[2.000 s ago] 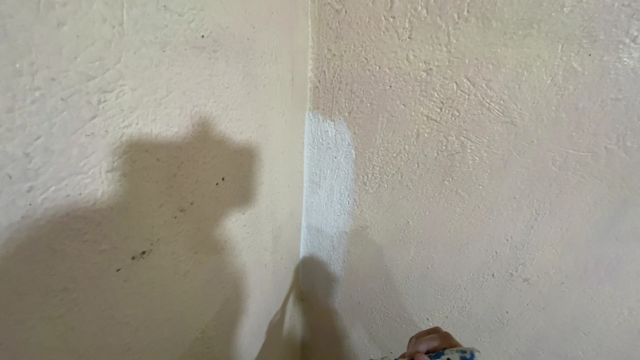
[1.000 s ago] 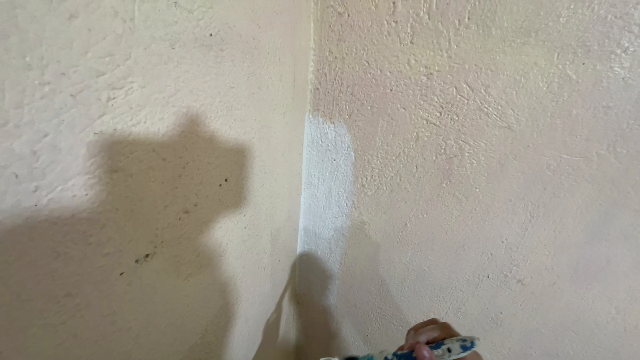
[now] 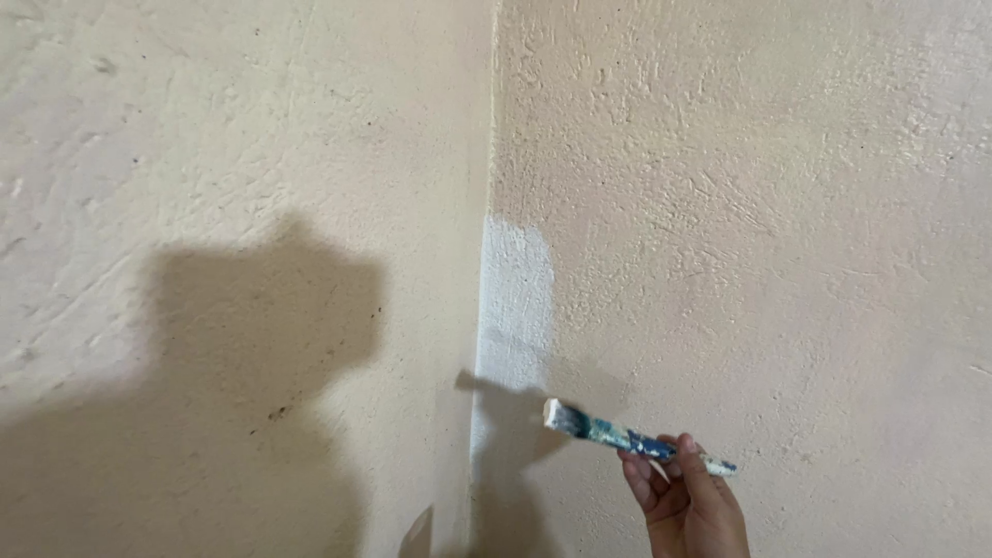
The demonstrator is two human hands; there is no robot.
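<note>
My right hand (image 3: pixel 690 496), at the lower right, grips a paintbrush (image 3: pixel 632 442) by its paint-spattered handle. The brush points left and slightly up, with white paint on the tip of its dark bristles, close to the right-hand wall; whether the tip touches the wall cannot be told. A strip of white paint (image 3: pixel 515 302) runs down the right-hand wall along the corner, its lower part in shadow. My left hand is out of view.
Two rough plastered walls meet at a vertical corner (image 3: pixel 492 132). Shadows of a person and the brush fall on the left wall (image 3: pixel 418 256) and across the corner. Small dark specks mark the left wall.
My right hand has risen from the bottom edge, bringing the whole brush into view. One second ago only part of the hand and handle showed there.
</note>
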